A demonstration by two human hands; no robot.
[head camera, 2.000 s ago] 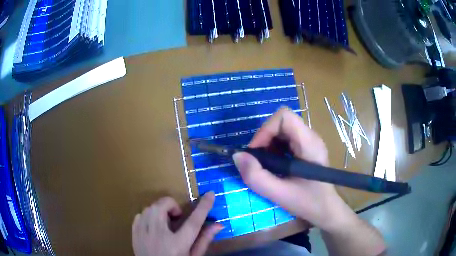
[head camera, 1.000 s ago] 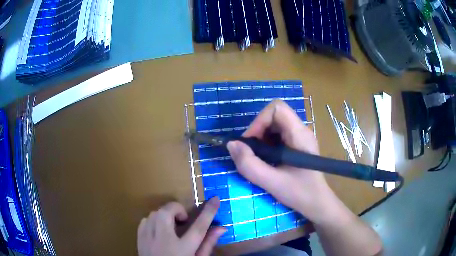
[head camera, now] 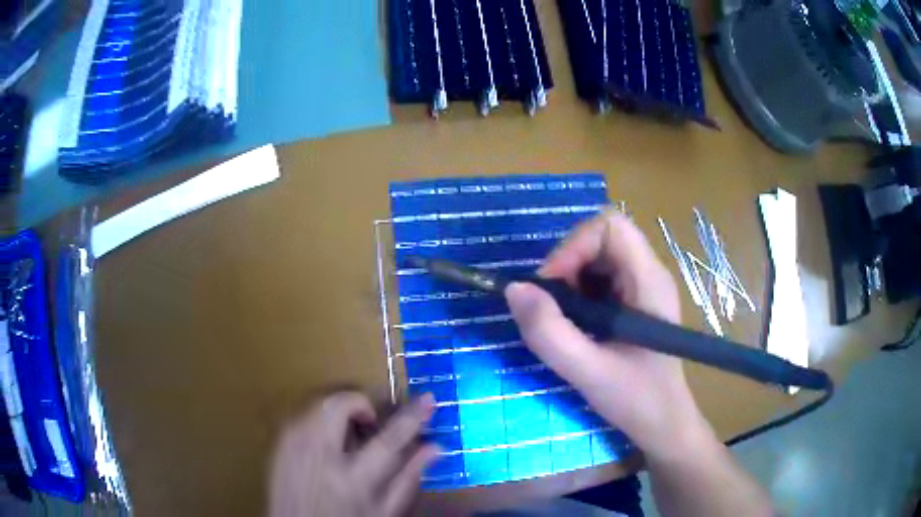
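A bright blue solar cell sheet [head camera: 505, 404] with pale parallel lines lies on the tan table in front of me. Thin bus ribbon [head camera: 384, 293] runs down along its left edge, joined to line ends sticking out. My right hand [head camera: 606, 323] grips the black soldering iron [head camera: 667, 335] like a pen, over the sheet. Its dark tip is over the sheet's left part; whether it touches is unclear. My left hand [head camera: 353, 454] is slightly blurred at the sheet's lower left edge, fingertips at the corner. Whether it holds anything is hidden.
Short ribbon pieces [head camera: 712, 273] and white strips [head camera: 783, 288] lie right. Dark tabbed cells [head camera: 470, 50] are at the far side. A thick cell stack [head camera: 151, 81] sits on a teal mat [head camera: 303, 71]. A white strip [head camera: 192, 197], long ribbons [head camera: 86, 384] and blue tray [head camera: 40, 364] are left.
The iron's tip has moved from the left bus ribbon rightward and slightly up, over the sheet. My right hand has shifted right. My left hand stays at the lower left corner.
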